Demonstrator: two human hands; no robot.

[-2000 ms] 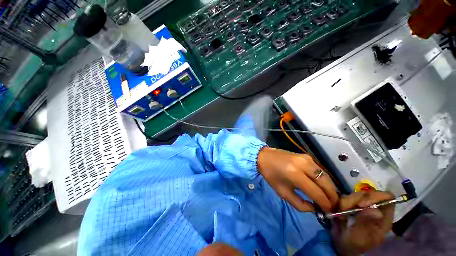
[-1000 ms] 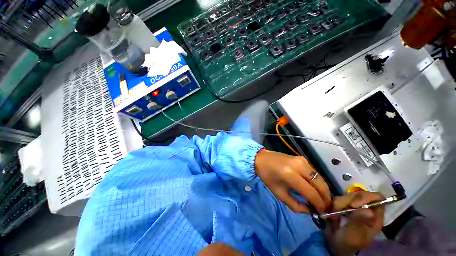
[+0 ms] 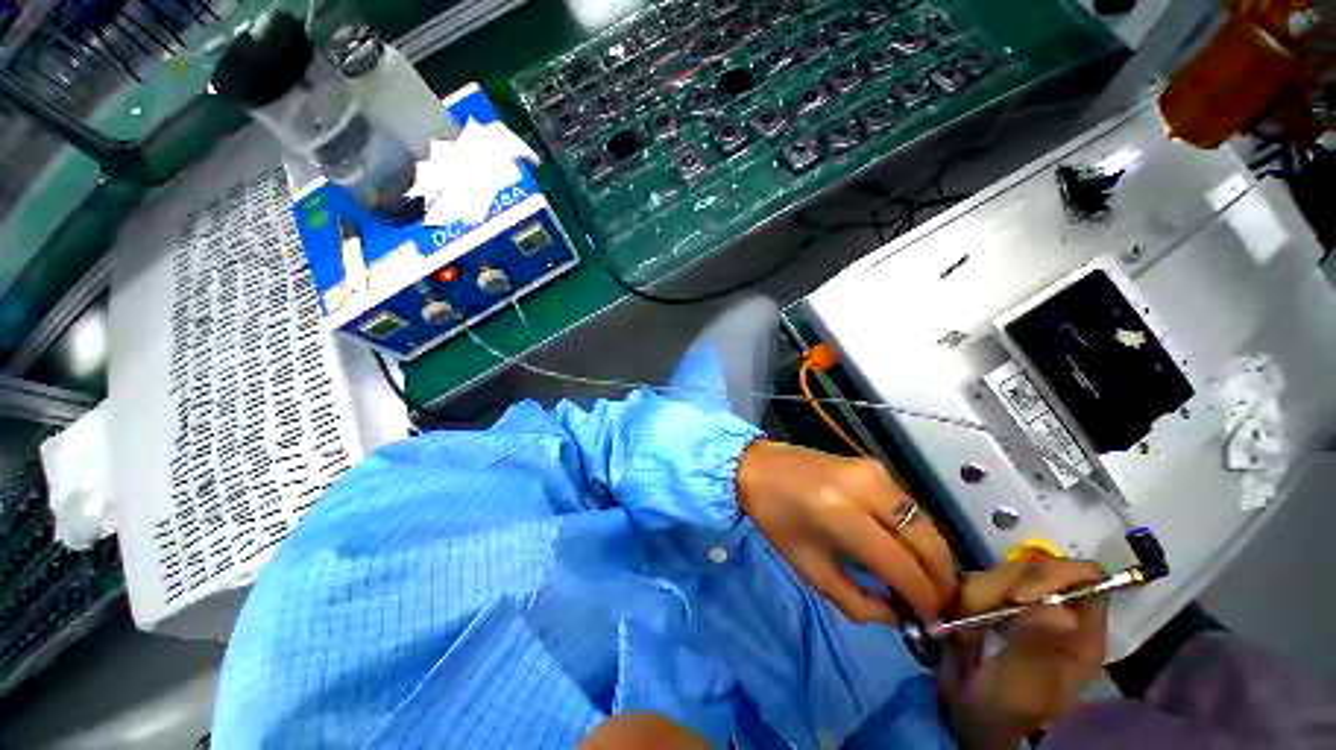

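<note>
My left hand point(image 3: 847, 528), bare and with a ring, pinches a small dark housing point(image 3: 919, 642) at its fingertips. Its fingers hide most of the housing. My right hand point(image 3: 1029, 645), bare and slightly blurred, is just right of my left and holds a slim silver dispensing pen point(image 3: 1037, 602). The pen's tip end is at the housing; whether it touches cannot be told. A black elbow cap point(image 3: 1149, 554) sits at the pen's other end, with a thin hose running from it.
The machine bed point(image 3: 908, 330) carries a black jig point(image 3: 1099, 359) and crumpled wipes point(image 3: 1254, 434). A blue controller point(image 3: 440, 279) with a clear bottle point(image 3: 352, 147), a blister tray point(image 3: 762, 117) and a printed sheet point(image 3: 242, 396) lie beyond. A yellow ring point(image 3: 1036, 550) and a mauve sleeve point(image 3: 1231, 696) are near my right hand.
The view has shifted slightly, so the machine and both hands appear further left. The grips on the housing and pen look the same, with the pen's tip end still at the housing.
</note>
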